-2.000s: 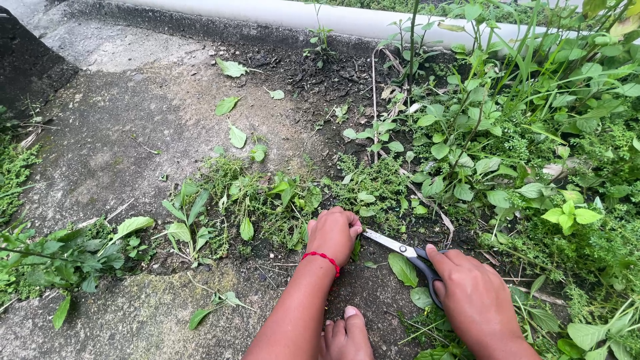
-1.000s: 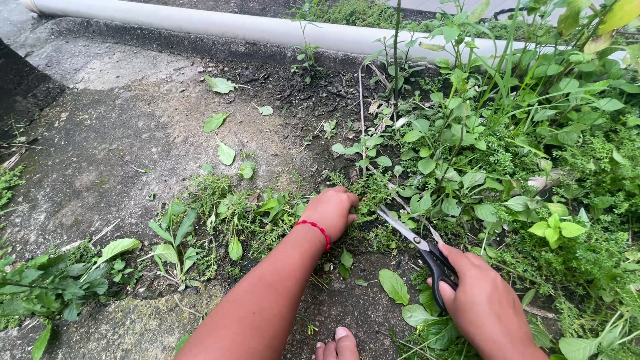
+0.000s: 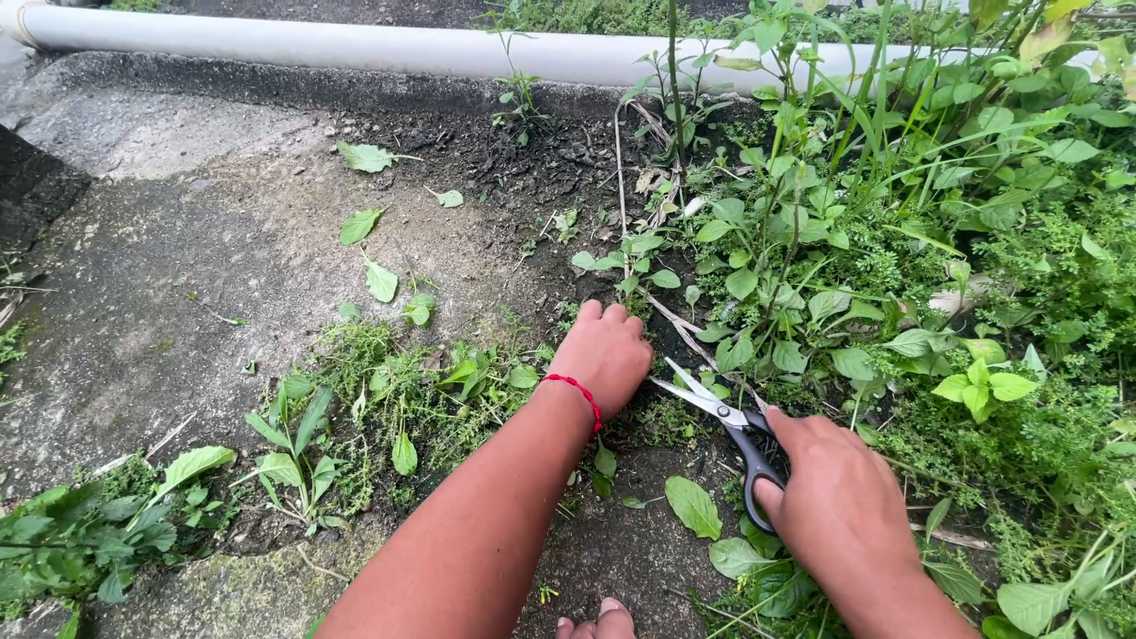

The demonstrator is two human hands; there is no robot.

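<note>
My left hand (image 3: 605, 355), with a red cord bracelet (image 3: 581, 395) at the wrist, reaches down into small green weeds (image 3: 639, 306) at the middle. Its curled fingers hide their tips, so whether they grip a stem cannot be told. My right hand (image 3: 830, 497) holds scissors (image 3: 732, 417) with dark handles, thumb and fingers around the loops. The metal blades stand slightly apart, pointing up and left, just right of my left hand and over low weeds.
A white pipe (image 3: 355, 46) runs along a low concrete edge at the back. Dense leafy plants (image 3: 887, 319) fill the right side. Loose leaves (image 3: 368, 157) lie on the concrete slab (image 3: 160, 257). Toes (image 3: 612, 621) show at the bottom edge, and a dry stalk (image 3: 621, 177) lies behind my left hand.
My left hand has moved away from me, farther into the weeds. The scissor blades, by my left fingertips two seconds ago, are now beside that hand and spread a little.
</note>
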